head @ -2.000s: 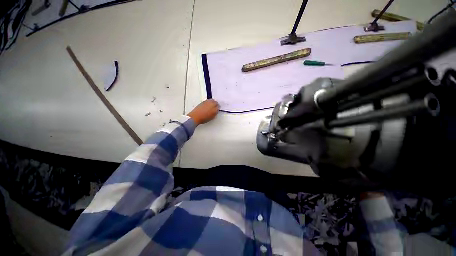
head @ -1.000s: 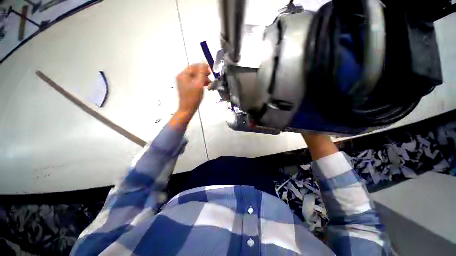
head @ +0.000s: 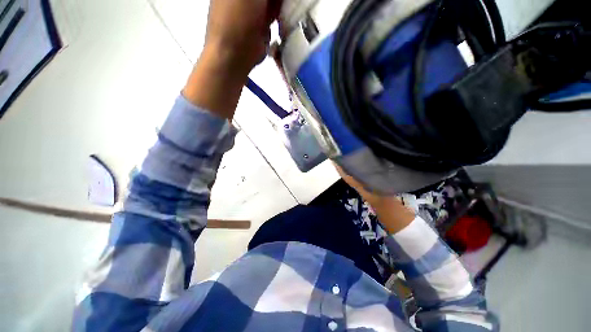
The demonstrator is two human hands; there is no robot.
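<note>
The cutting machine (head: 324,97), with a blue and silver motor body and black cable coiled on it, fills the upper middle and right. Its grey base plate (head: 304,146) shows below, at the dark edge of the fabric lay (head: 266,96). My left hand (head: 243,29) is at the upper left side of the machine, cut off by the top edge; its fingers are hidden. My right hand (head: 350,178) goes under the motor body; only its wrist side shows and its grip is hidden.
A brown wooden strip (head: 227,224) lies on the off-white table, partly under my left sleeve. A curved offcut (head: 101,183) lies at left. Another white-topped stack (head: 26,48) is at upper left. Scraps (head: 363,224) and a red object (head: 469,233) are below the table edge.
The machine looks larger and closer, and the view has turned. My left hand has moved from beside the lay's edge up to the machine's side. My right arm still reaches under the motor.
</note>
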